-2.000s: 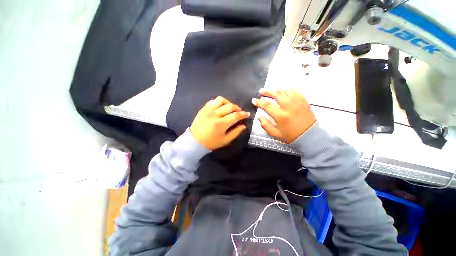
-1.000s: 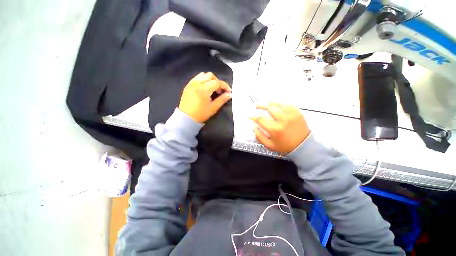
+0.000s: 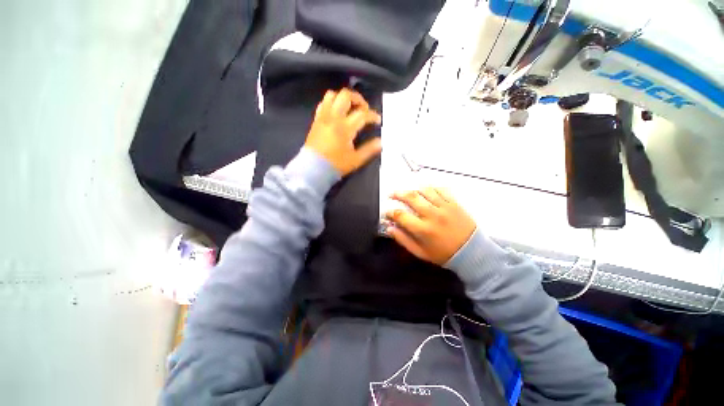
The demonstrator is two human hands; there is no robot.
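Note:
A black cloth panel (image 3: 317,198) lies on the white machine table (image 3: 468,151) and hangs over its front edge into my lap. My left hand (image 3: 343,133) is on the panel near its right edge, fingers bent, thumb towards the edge; whether it pinches the cloth is unclear. My right hand (image 3: 429,224) is lower, at the panel's right edge by the table's front edge, its fingertips at the cloth edge; its grip is also unclear. The panel's upper part is folded in a loose roll. The needle area (image 3: 491,91) is up and right of both hands, with no cloth under it.
The white and blue sewing machine head (image 3: 647,79) is at upper right. A black smartphone (image 3: 594,170) with a white cable and a dark strap (image 3: 647,174) lie below it. More black cloth (image 3: 186,119) drapes at left. A blue crate (image 3: 627,337) is below the table.
The panel first shifted left and its upper part bunched up. Since one second ago, my left hand has moved up a little and my right hand down to the cloth edge near the table front.

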